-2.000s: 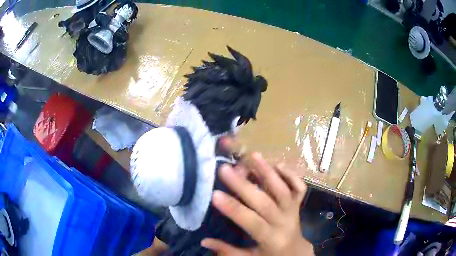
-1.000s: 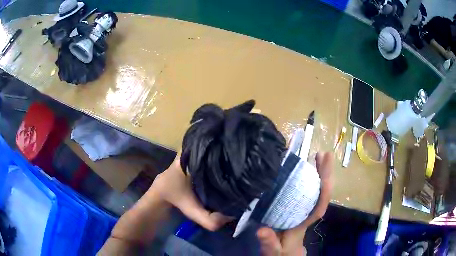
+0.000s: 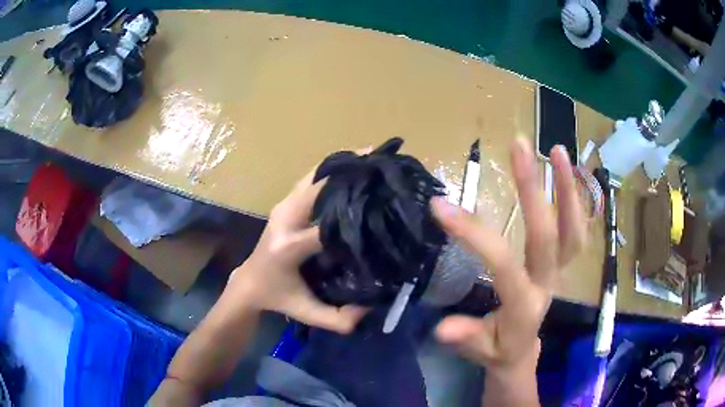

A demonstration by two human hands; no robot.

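The figure (image 3: 374, 219) is held over the bench's front edge, seen from above, with its spiky black hair on top. My left hand (image 3: 290, 262) grips the head from the left side, fingers and thumb around the hair. My right hand (image 3: 517, 270) is raised to the right of the figure with its fingers spread; its fingertip is near the hair, and I cannot tell if it touches. The straw hat (image 3: 451, 277) shows partly at the figure's right, in shadow, with its pale rim edge below the hair. The figure's face is hidden.
A second figure (image 3: 107, 71) stands at the bench's far left. A white-barrelled knife or marker (image 3: 471, 179), a smartphone (image 3: 556, 123), a tape roll partly behind my right hand, a pump bottle (image 3: 628, 147) and a cardboard holder (image 3: 656, 230) are at right. Blue crates (image 3: 103, 342) are at lower left.
The figure turned from hat toward the left to hair on top with hat at right. My left hand came onto the head. My right hand has let go of the hat and opened.
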